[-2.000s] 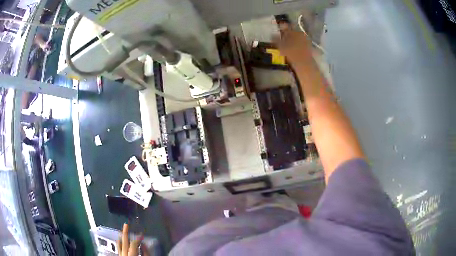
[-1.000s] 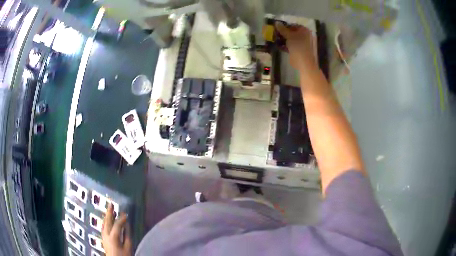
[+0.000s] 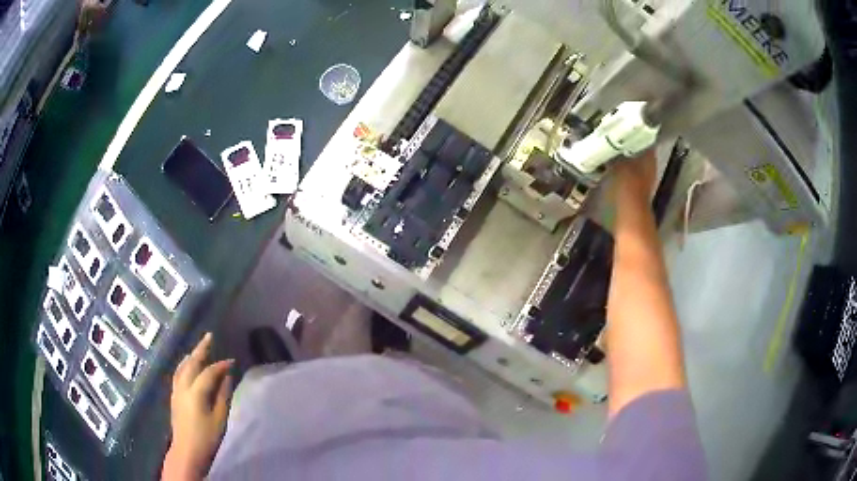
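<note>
My right hand point(image 3: 634, 178) reaches into the machine beside the pale machine head point(image 3: 615, 136); its fingers are hidden behind the head, so I cannot tell what it holds. My left hand point(image 3: 199, 380) is empty, fingers apart, just right of the clear tray point(image 3: 200, 287). The tray holds several white phone housings point(image 3: 158, 272) in rows. The left black fixture point(image 3: 432, 193) has no white housing on it. The right black fixture point(image 3: 573, 291) is partly hidden by my right forearm.
Two loose housings point(image 3: 283, 157) lie on the dark green bench beside a dark smartphone point(image 3: 197, 177). A clear plastic cup point(image 3: 339, 84) stands near the machine's left edge. A touchscreen point(image 3: 444, 321) and a red emergency stop point(image 3: 564, 404) are on the machine front.
The view has turned left, showing more of the tray. My left hand has moved off the tray to its right side. The yellow and black thing by my right hand is no longer visible.
</note>
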